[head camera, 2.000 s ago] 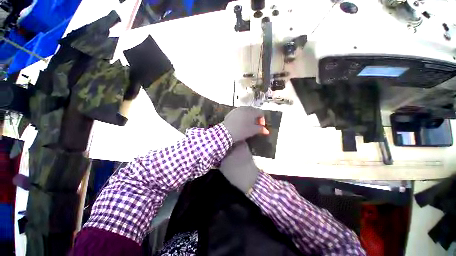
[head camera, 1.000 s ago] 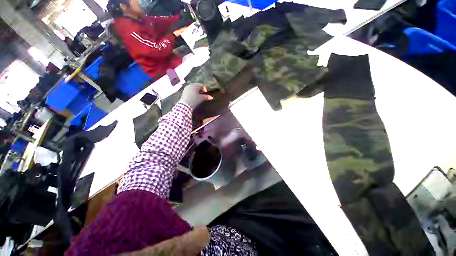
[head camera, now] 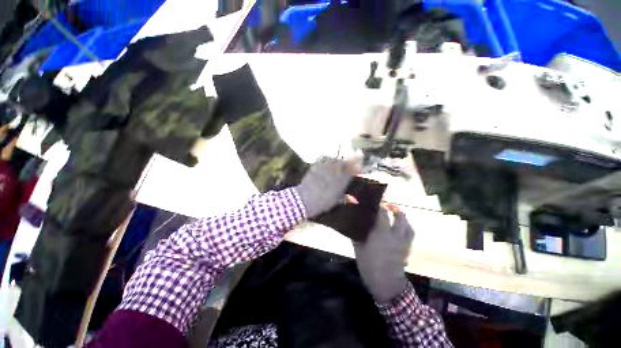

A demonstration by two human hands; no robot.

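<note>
A plain dark piece (head camera: 364,204) lies in front of the needle, between my two hands. My left hand (head camera: 325,187), in a grey glove with bare fingertips, holds its left part close to the presser foot (head camera: 381,163). My right hand (head camera: 386,248), gloved the same way, holds its right edge with the fingertips. A joined strip of camouflage (head camera: 262,149) with a dark end runs left and back from my left hand. The sewing machine (head camera: 545,102) stands at the right with a lit display. The image is somewhat blurred.
Stacked camouflage and dark bundles (head camera: 95,170) cover the left table. Dark and camouflage pieces (head camera: 476,190) lie below the display. A narrow dark tool (head camera: 519,248) and a dark rectangle with a pale rim (head camera: 568,234) are at the right. Blue crates (head camera: 545,30) stand behind. Part of a person in red shows at far left.
My view has swung from the left bundles back to the machine. My left hand has moved from the bundles to the needle area, and my right hand is in view again, holding the dark piece.
</note>
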